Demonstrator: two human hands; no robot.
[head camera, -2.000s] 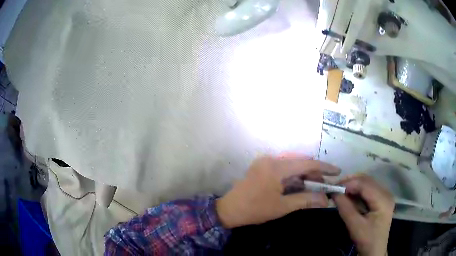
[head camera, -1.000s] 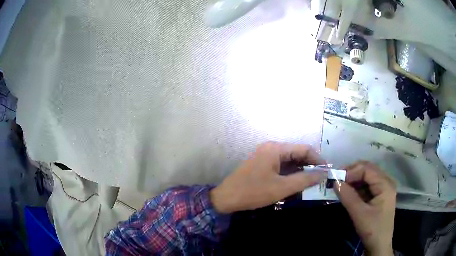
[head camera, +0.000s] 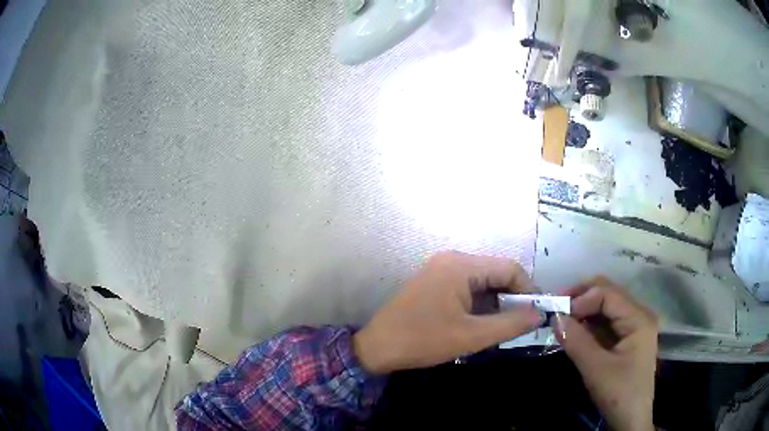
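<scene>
A white printed care label (head camera: 535, 302) is held between the fingertips of both hands near the front edge of the machine table. My left hand (head camera: 451, 313) grips its left end. My right hand (head camera: 614, 330) pinches its right end. A small dark piece, perhaps a size label (head camera: 545, 319), shows just under the strip between the fingers. A further white part shows below my left fingertips; how it joins the strip is unclear. The beige garment panel (head camera: 211, 185) covers the table to the left, washed out by glare near the machine.
The sewing machine head (head camera: 700, 46) is at upper right, with the presser foot (head camera: 531, 99) beside a tan edge guide (head camera: 554, 135). A dark label heap (head camera: 693, 172) and white label stack (head camera: 753, 244) lie at right. The lamp head (head camera: 379, 32) hangs above the panel. A blue bin (head camera: 67, 391) is lower left.
The label was thin and edge-on between the fingers; it now shows its flat printed face. Both hands still hold it in about the same place. The view has shifted slightly.
</scene>
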